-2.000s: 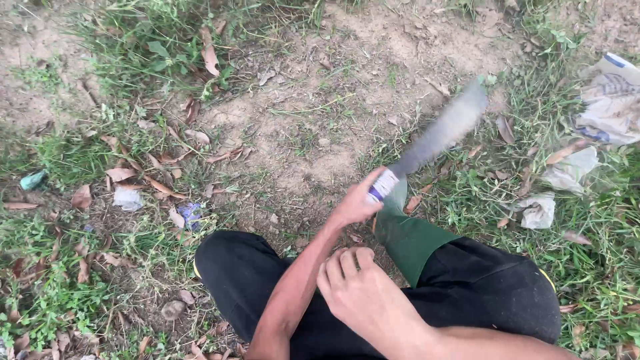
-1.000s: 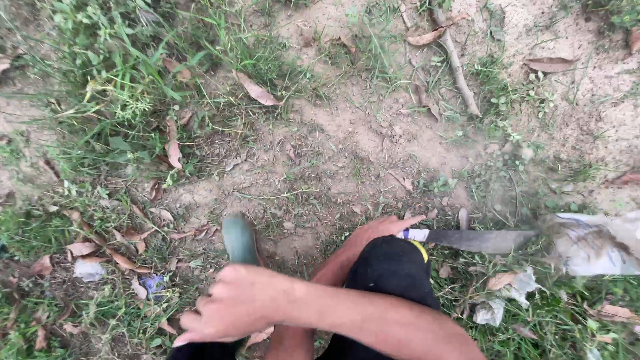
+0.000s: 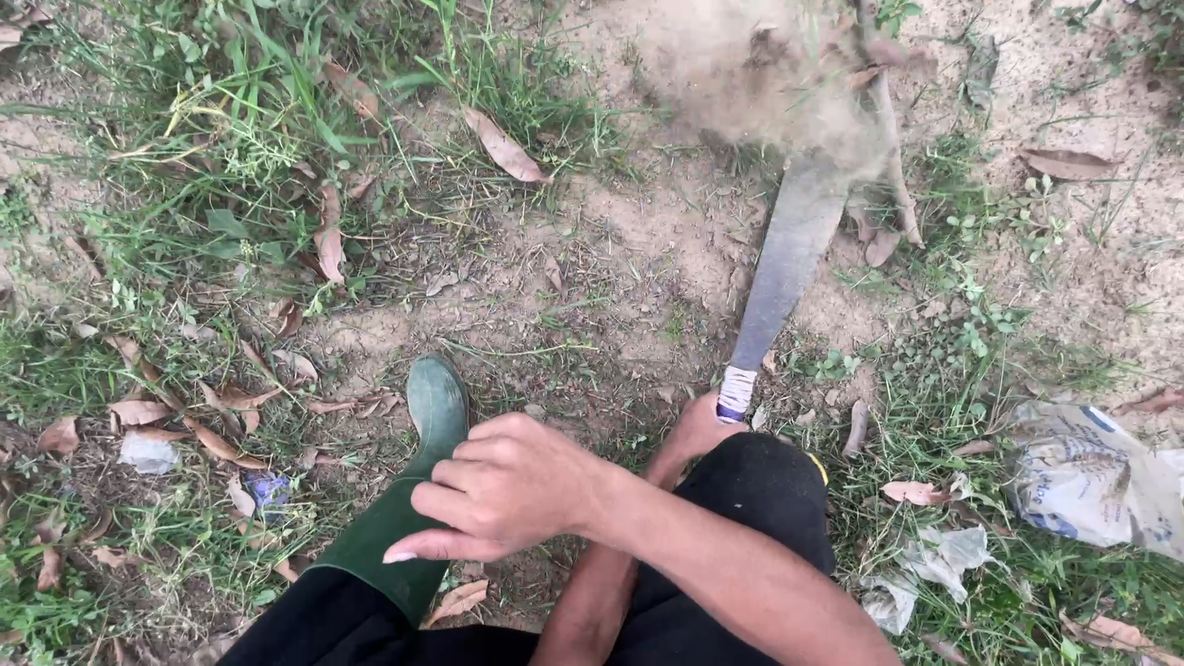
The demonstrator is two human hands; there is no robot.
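Observation:
My left hand (image 3: 705, 427) grips the handle of a machete (image 3: 786, 259) beside my dark-trousered right knee. White and purple wrapping covers the handle near the blade. The broad metal blade points up and slightly right over the ground, its far end blurred in a cloud of dust (image 3: 768, 83). My right hand (image 3: 509, 490) is curled in a loose fist, back upward, and no object shows in it. Its forearm crosses above the left one. A green rubber boot (image 3: 437, 407) on my left foot stands beyond and partly beneath the right hand in view.
Grass tufts (image 3: 305, 102) grow at the upper left. A stick (image 3: 893, 139) lies right of the blade. Crumpled plastic bags (image 3: 1082, 472) and thin plastic scraps (image 3: 943, 555) lie in the grass at right. Dry leaves (image 3: 504, 143) and small litter (image 3: 148, 453) are scattered on the soil.
The machete in my left hand has swung from pointing right to pointing up, and dust now rises around its far end. The view has shifted.

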